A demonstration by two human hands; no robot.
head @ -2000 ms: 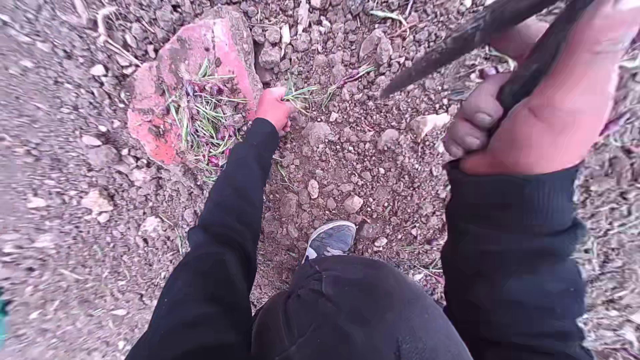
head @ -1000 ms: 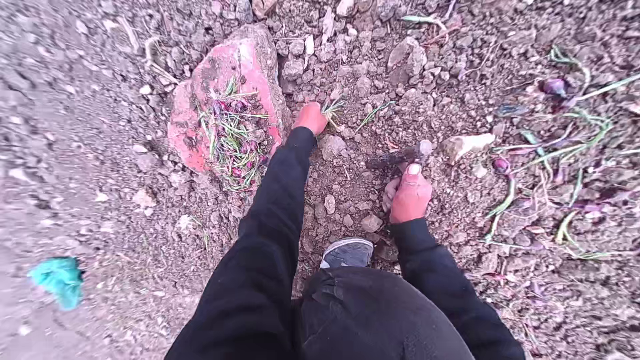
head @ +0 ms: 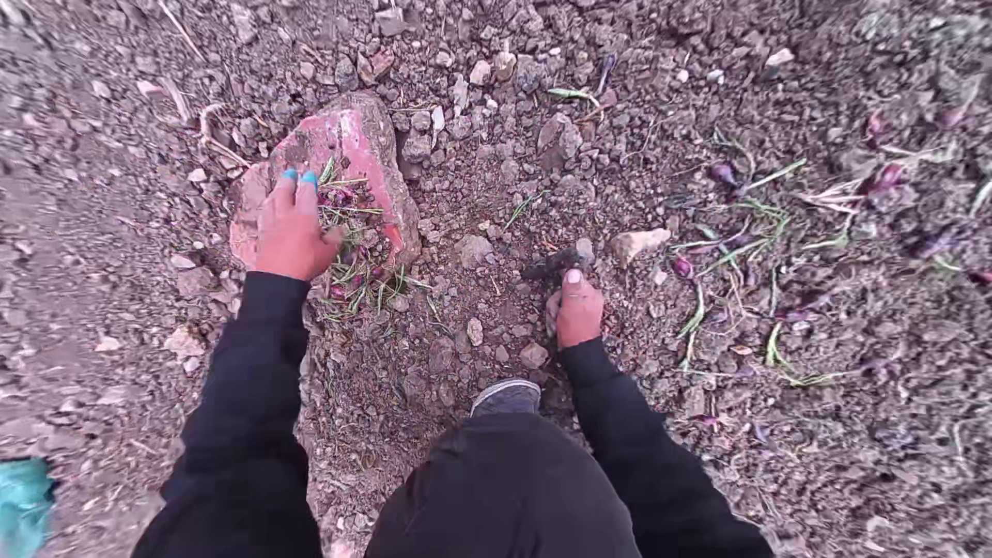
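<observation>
My left hand (head: 294, 236) lies over the left part of a flat reddish rock (head: 358, 139), its thumb touching a heap of small purple onion plants (head: 353, 267) with green leaves. Blue shows on two fingertips. Nothing is plainly held in it. Right of the rock, my right hand (head: 577, 310) is closed on the dark handle of a tool (head: 554, 265) close to the soil. The tool's working end cannot be made out.
Loose onion plants (head: 728, 256) lie scattered on the soil at the right. A pale stone (head: 639, 244) sits beside the tool. My shoe (head: 508, 397) is between my arms. Green plastic-like material (head: 23, 504) lies at lower left, and clods and stones cover the ground.
My left hand has moved left, from the soil by a green sprig onto the rock and heap. My right hand, raised with the dark tool two seconds ago, is now low at the ground.
</observation>
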